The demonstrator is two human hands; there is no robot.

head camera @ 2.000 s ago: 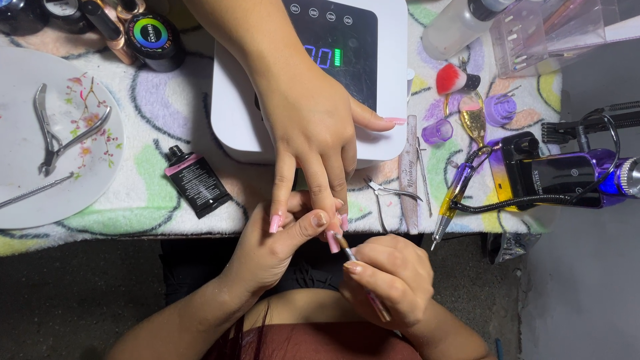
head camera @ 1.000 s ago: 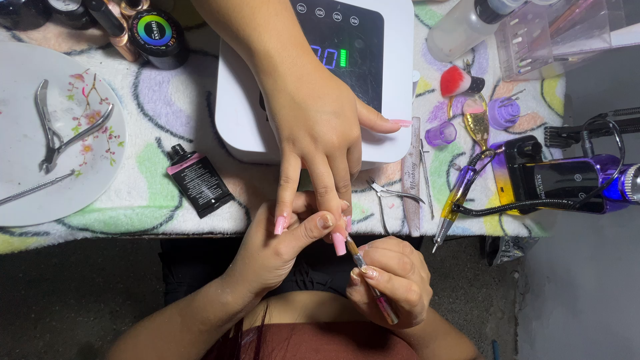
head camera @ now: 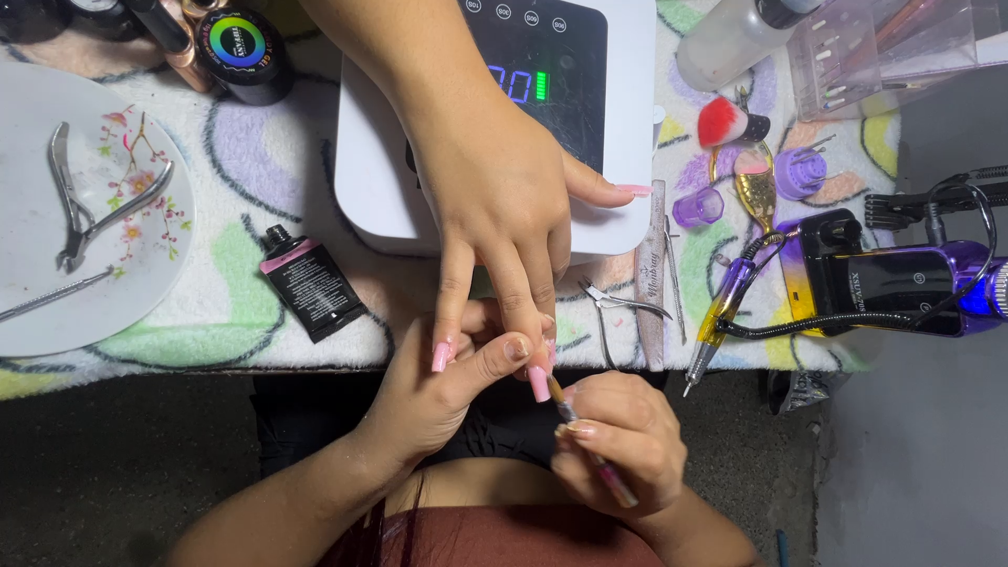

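Another person's hand (head camera: 504, 197) reaches down from the top over a white nail lamp (head camera: 378, 181), its nails long and pink. My left hand (head camera: 433, 386) holds that hand's fingers from below, thumb on top. Between the fingers of my right hand (head camera: 626, 441) is a nail brush (head camera: 602, 465), its bristle tip at the side of one pink nail (head camera: 539, 383). A black and pink gel tube (head camera: 313, 287) lies left of the lamp. Cuticle nippers (head camera: 606, 307) and a nail file (head camera: 650, 276) are right of the hands.
At left, a floral plate (head camera: 47, 331) holds more nippers (head camera: 83, 205) and a metal tool (head camera: 55, 293). Gel jars (head camera: 244, 63) stand behind it. An electric nail drill (head camera: 720, 315), its corded unit (head camera: 898, 283), a red-tipped brush (head camera: 720, 122) and a clear bottle (head camera: 720, 47) are at right.
The brush tip has shifted slightly between the fingertip and the side of the pink nail. My left hand keeps its hold on the other person's fingers.
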